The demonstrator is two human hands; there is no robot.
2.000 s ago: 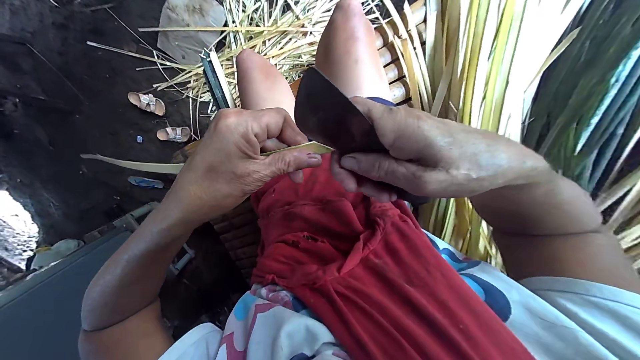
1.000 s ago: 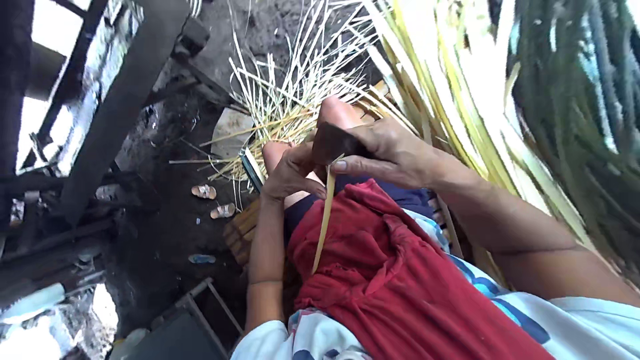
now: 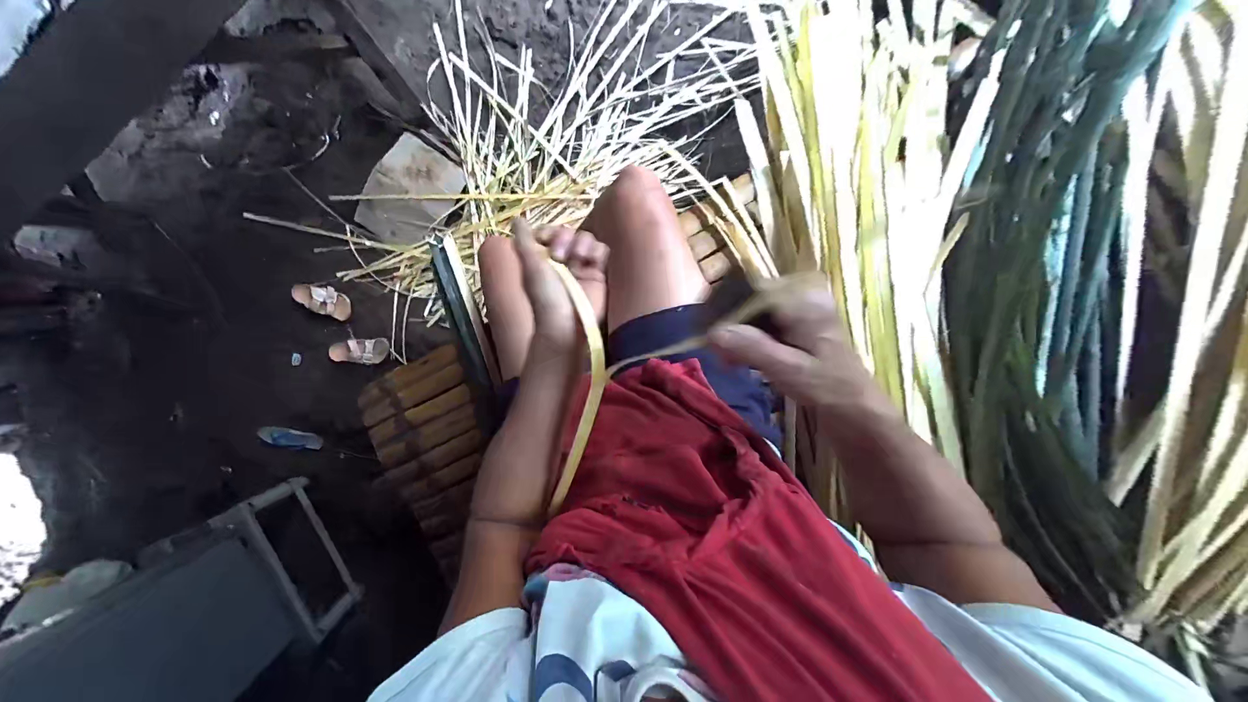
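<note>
My left hand (image 3: 558, 278) is closed around a pale yellow plant-fibre strip (image 3: 591, 390), possibly split bamboo, which curves down over the red cloth (image 3: 673, 458) on my lap. A thinner sliver (image 3: 663, 351) branches off that strip and runs to my right hand (image 3: 795, 341). Blurred by motion, my right hand grips a dark, broad blade (image 3: 731, 297), with the sliver running to the fingers. The handle is hidden by the hand. A gap of about a thigh's width separates the two hands.
A slatted bamboo bench (image 3: 419, 419) is under me. Thin pale strips (image 3: 585, 127) lie heaped beyond my knees. Long yellow strips (image 3: 858, 224) and dark green ones (image 3: 1033, 292) stand close on the right. Sandals (image 3: 359, 351) and a grey metal frame (image 3: 302, 556) are at left.
My hands were close together at the blade; now they are apart, the right one farther right with the blade. A thin sliver now stands off the strip between them.
</note>
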